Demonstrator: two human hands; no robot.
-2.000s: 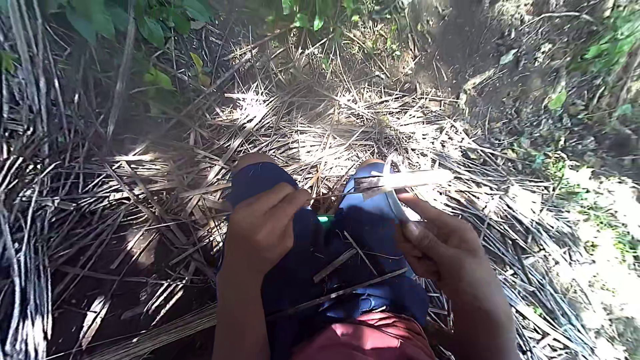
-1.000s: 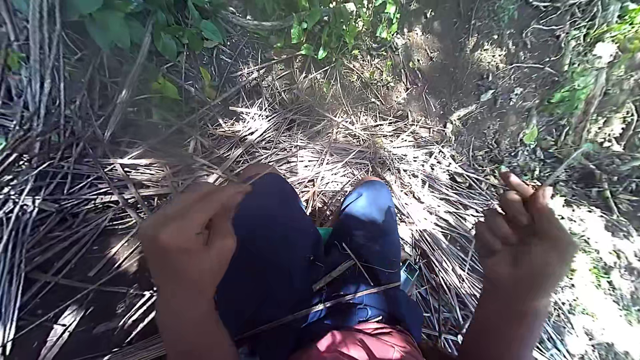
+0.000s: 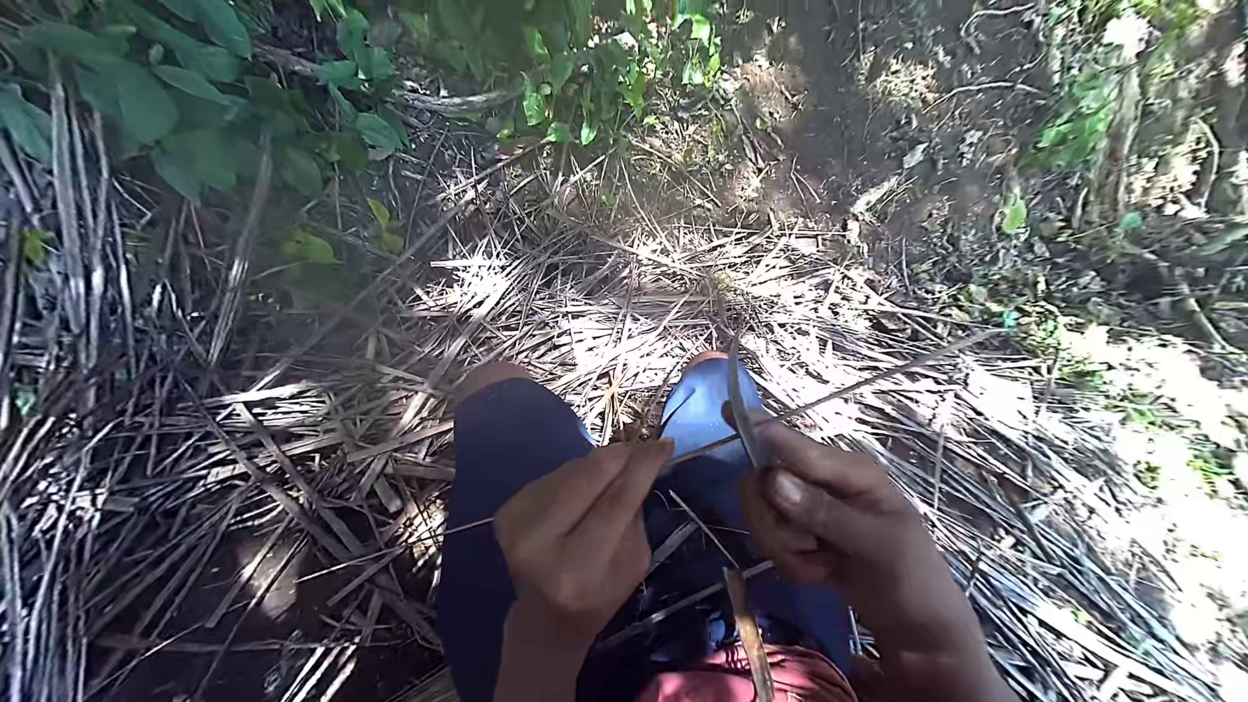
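Observation:
My left hand (image 3: 585, 531), over my lap, pinches a thin plant strip (image 3: 897, 370) that runs up to the right past my other hand; a thin end sticks out on the left of the fist. My right hand (image 3: 829, 507) holds a knife (image 3: 743, 409) with its narrow blade pointing up, crossing the strip between thumb and fingers. Its handle is hidden in the palm or not clear. A brown piece of stalk or wood (image 3: 749, 634) lies over the red cloth (image 3: 804, 673) at my waist.
Dry stalks and strips (image 3: 604, 331) cover the ground around my knees, with a heap (image 3: 1063, 575) at the right. Green leafy plants (image 3: 195, 97) hang at the upper left. Bare soil and roots (image 3: 829, 146) lie ahead.
My hands were wide apart one second ago and are now close together over my lap. The knife now crosses the strip.

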